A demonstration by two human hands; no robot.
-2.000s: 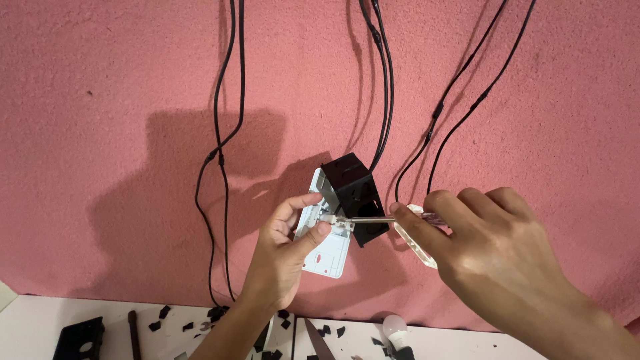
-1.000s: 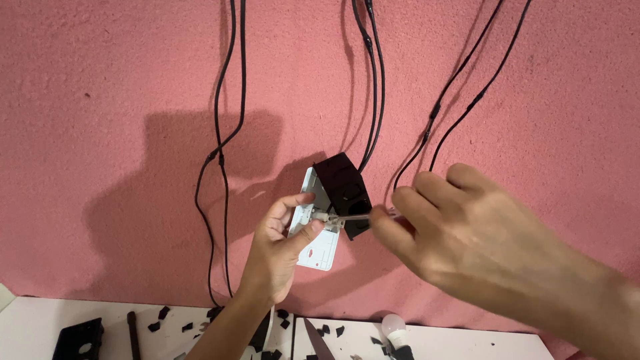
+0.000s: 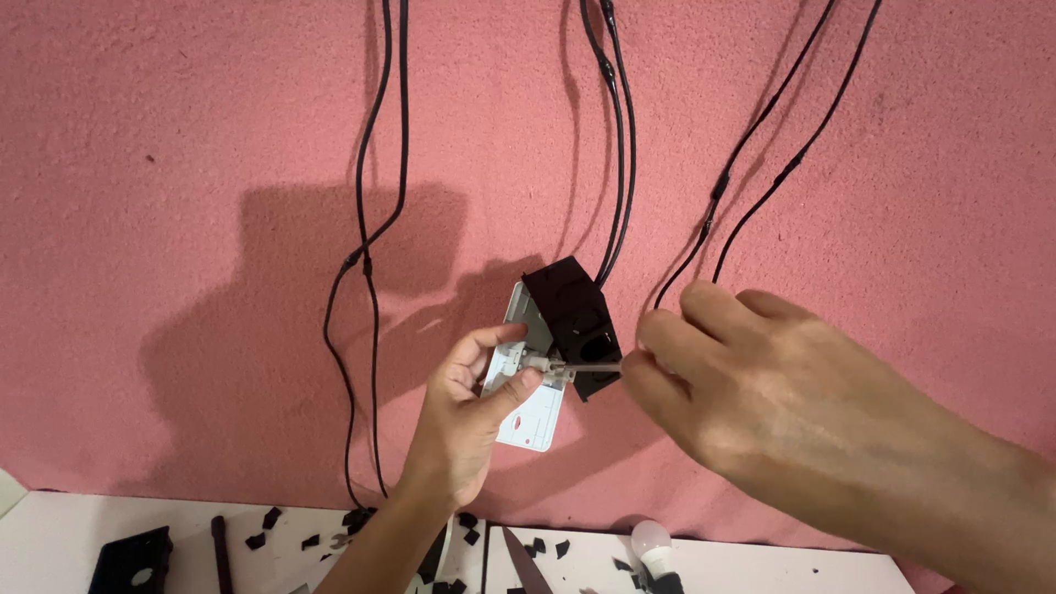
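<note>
My left hand (image 3: 474, 408) pinches a white switch or socket module (image 3: 516, 360) at the back of a white wall plate (image 3: 536, 417). Just right of the plate, a black plastic electrical box (image 3: 573, 309) hangs tilted from two black cables (image 3: 624, 165). In my right hand (image 3: 734, 371) is a screwdriver, its handle hidden by the fingers. The metal screwdriver shaft (image 3: 594, 366) runs left across the box, its tip at the module's terminals. Whether the tip sits in a screw cannot be told.
Other black cables hang at left (image 3: 360, 247) and right (image 3: 771, 181) against the pink wall. Below, a white surface (image 3: 742, 569) bears a light bulb (image 3: 652, 544), a pointed blade (image 3: 524, 561), a black box (image 3: 132, 561), a dark rod (image 3: 221, 553) and scattered black scraps.
Two seconds ago the screwdriver's clear handle showed beneath my right hand; now the fingers cover it. My right hand has shifted left and its grip has turned. The black box and plate have moved slightly left.
</note>
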